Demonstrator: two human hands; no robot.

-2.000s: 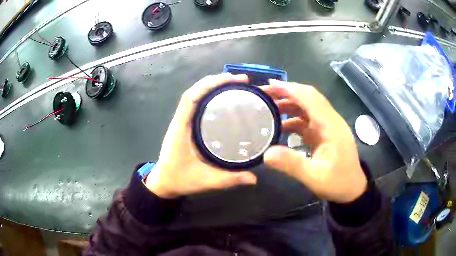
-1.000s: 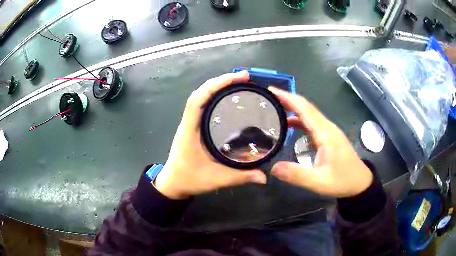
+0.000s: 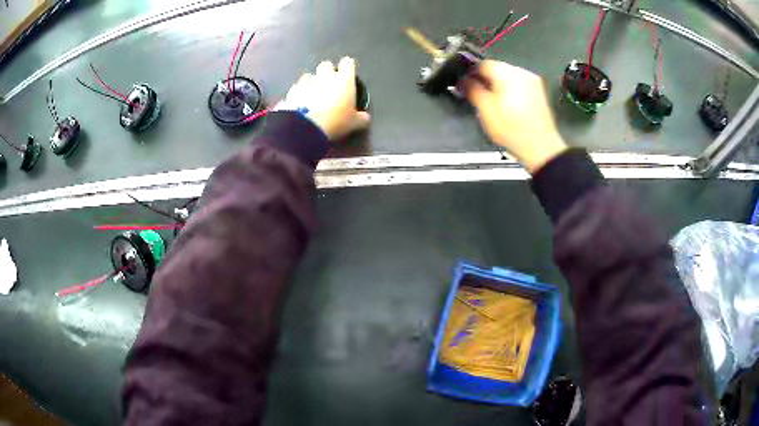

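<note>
My right hand is beyond the pale rail and grips a black lamp unit by its right side. The unit is tilted and blurred, with red and black wires and a yellow stick jutting up-left. My left hand, also beyond the rail, has its fingers around another black lamp unit; only its right edge shows and the hand hides the rest. A blue parts bin holding yellow sticks stands on the near side.
Several wired black lamp units, such as one at left and one at right, stand beyond the pale rail. Another lies near the left sleeve. A plastic bag is at right, and a dark round part is by the bin.
Both hands have moved forward past the rail and apart. The glossy disc-faced unit held between them is no longer seen face-on. The bin's yellow sticks are now visible; the view has shifted.
</note>
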